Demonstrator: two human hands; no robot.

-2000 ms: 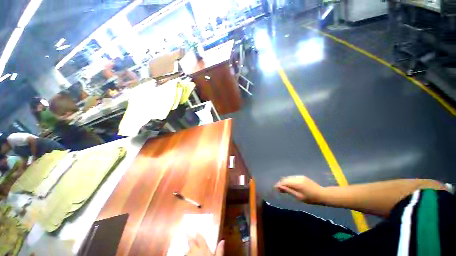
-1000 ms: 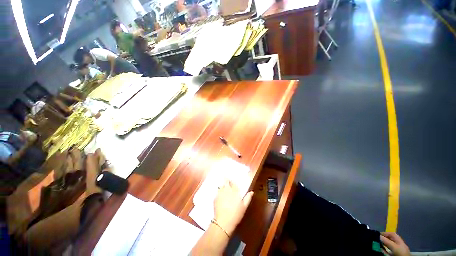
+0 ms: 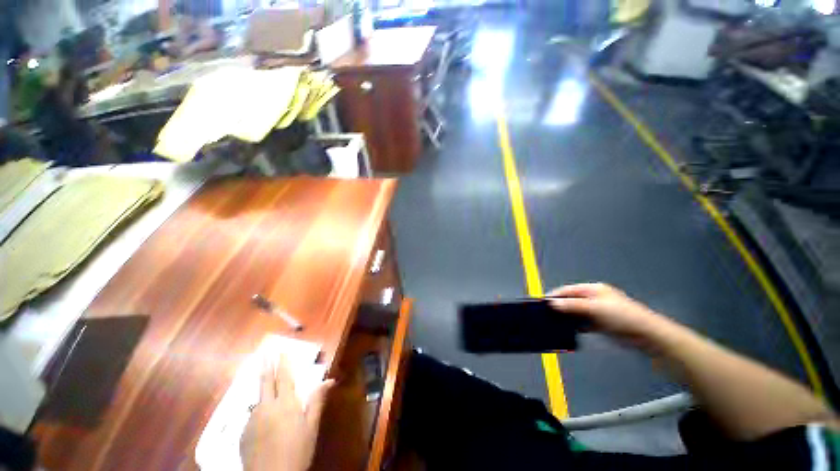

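My left hand (image 3: pixel 281 425) lies on a white paper (image 3: pixel 241 405) on the reddish-brown desk, its fingers pointing away from me and its thumb apart. Its wrist is cut off by the bottom edge. My right hand (image 3: pixel 603 311) holds a black smartphone (image 3: pixel 518 327) by its right end, in the air to the right of the desk. The phone's visible face is dark. A pen (image 3: pixel 278 313) lies on the desk beyond the paper.
An open drawer (image 3: pixel 402 368) with a dark item inside juts out at the desk's right side. A dark flat rectangle (image 3: pixel 97 363) lies at the desk's left. Yellow-green layered pieces (image 3: pixel 69 230) lie on the white-topped table. Yellow lines mark the floor at right.
The view has turned right. My right hand has come up from the lower right and now shows the phone in its grip. My left hand remains on the paper; the open white sheets have left view.
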